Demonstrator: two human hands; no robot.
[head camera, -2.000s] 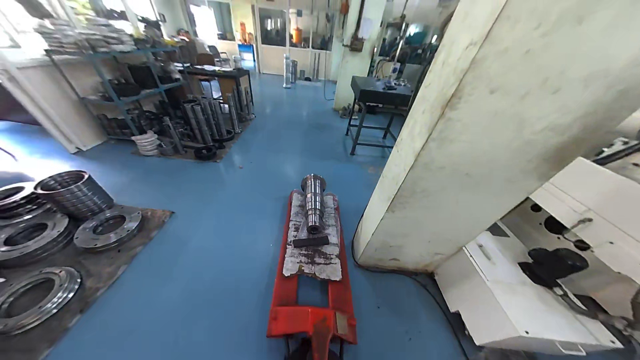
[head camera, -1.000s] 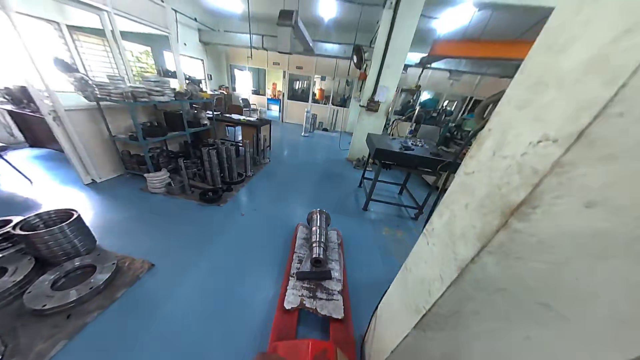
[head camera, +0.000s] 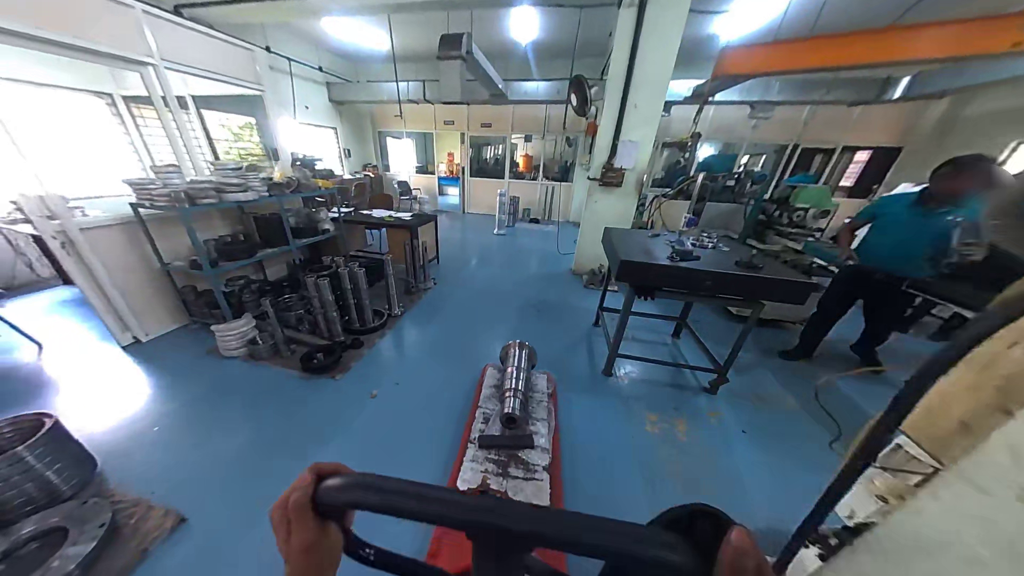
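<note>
At the bottom, my left hand is closed around the left end of the black pallet jack handle. My right hand shows only in part at the handle's right end, cut off by the lower edge; its grip is mostly hidden. Beyond the handle, the red pallet jack bears a worn, whitish board. A stepped metal shaft lies lengthwise on the board, its wider flange at the far end. Across the board, just nearer than the shaft, lies a short dark bar.
Metal rings lie at the left. A blue shelf and upright metal cylinders stand beyond them. On the right are a dark surface table, a person in a teal shirt and a pale pillar edge. Blue floor lies ahead.
The view has tilted up and moved forward past the pillar. My hands and the black handle now show, as does a person at the right. The shaft still lies on the pallet jack.
</note>
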